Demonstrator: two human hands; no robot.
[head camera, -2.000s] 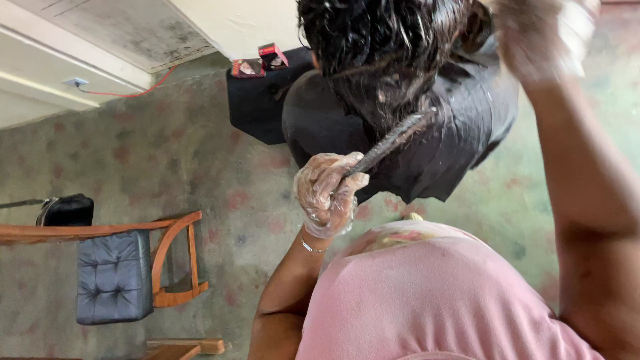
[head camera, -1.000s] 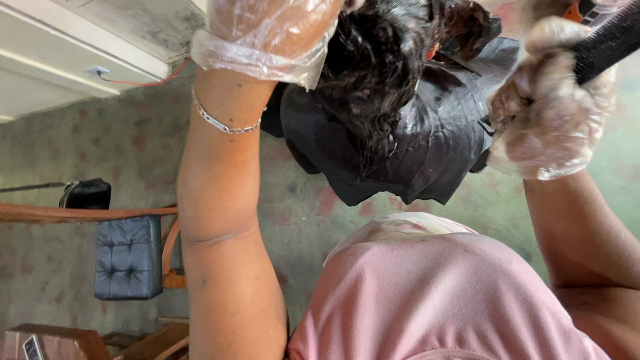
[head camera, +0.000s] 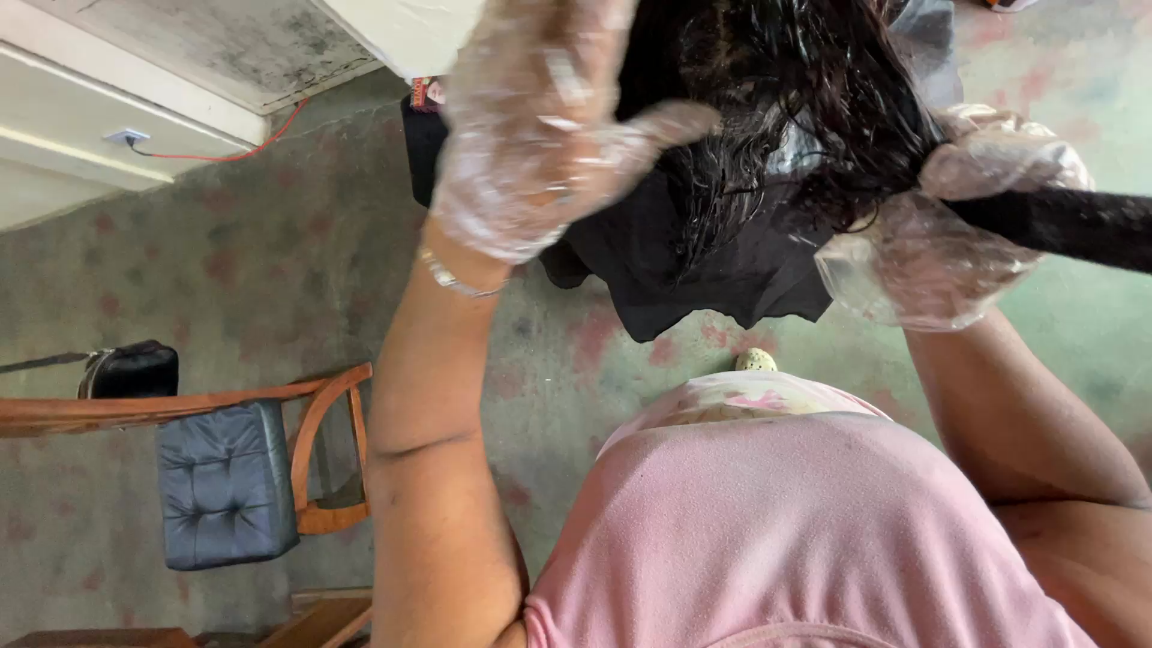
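Note:
A person's wet, dark hair (head camera: 792, 81) hangs at the top centre, over a black cape (head camera: 693, 261) on their shoulders. My left hand (head camera: 540, 144), in a clear plastic glove, is raised flat beside the hair with its thumb out; it holds nothing that I can see, and its fingertips are cut off by the top edge. My right hand (head camera: 963, 216), gloved too, closes around a lock of the hair at the right. A long black handle or brush (head camera: 1062, 223) also sticks out of this hand to the right; its far end is out of view.
A wooden chair with a dark tufted cushion (head camera: 225, 486) stands at the lower left, near a black bag (head camera: 135, 369). An orange cable (head camera: 225, 158) runs from a wall socket (head camera: 126, 137). A small printed box (head camera: 427, 94) lies on a black surface behind my left hand.
Two seconds ago my left hand held a dark strand or tool low beside the cape; now it is raised at the head. My right hand has come down and grips hair drawn out to the right.

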